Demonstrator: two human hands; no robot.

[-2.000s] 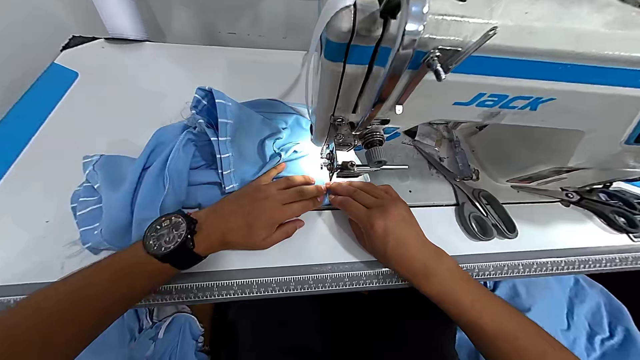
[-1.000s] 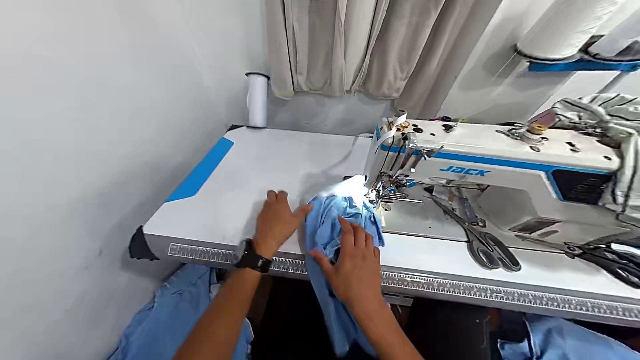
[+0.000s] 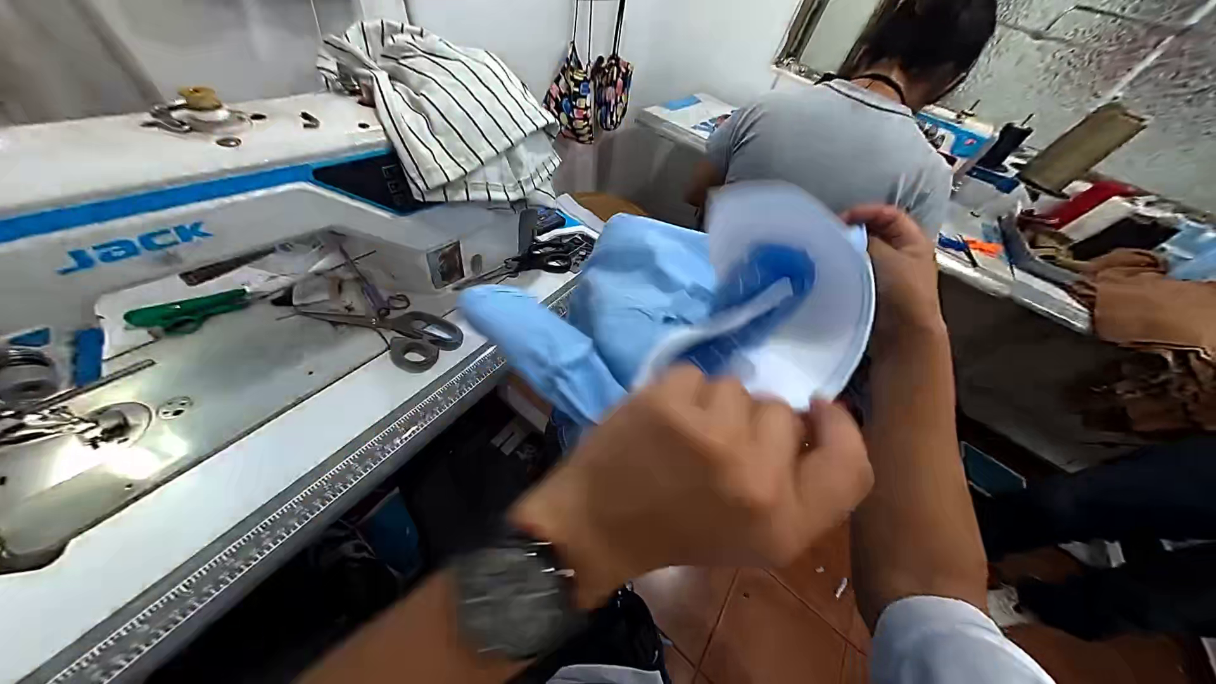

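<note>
A light blue fabric garment (image 3: 646, 294) with a white-lined, rounded edge is held up off the table, right of the sewing machine (image 3: 285, 209). My left hand (image 3: 703, 465), with a watch on its wrist, grips the lower rim of the piece and is blurred. Higher up on the right, my right hand (image 3: 898, 271) pinches the far edge of the same piece. A darker blue patch shows inside the curved opening. Part of the garment hangs toward the table edge, and its underside is hidden.
Scissors with grey handles (image 3: 418, 340), green-handled snips (image 3: 185, 312) and black-handled scissors (image 3: 556, 255) lie by the machine. Striped cloth (image 3: 456, 114) drapes over its head. A ruler strip (image 3: 370, 456) lines the table edge. A person (image 3: 826, 142) sits beyond, back turned.
The view has swung far to the right. The blue garment, at the needle area before, is now held up in both hands away from the machine.
</note>
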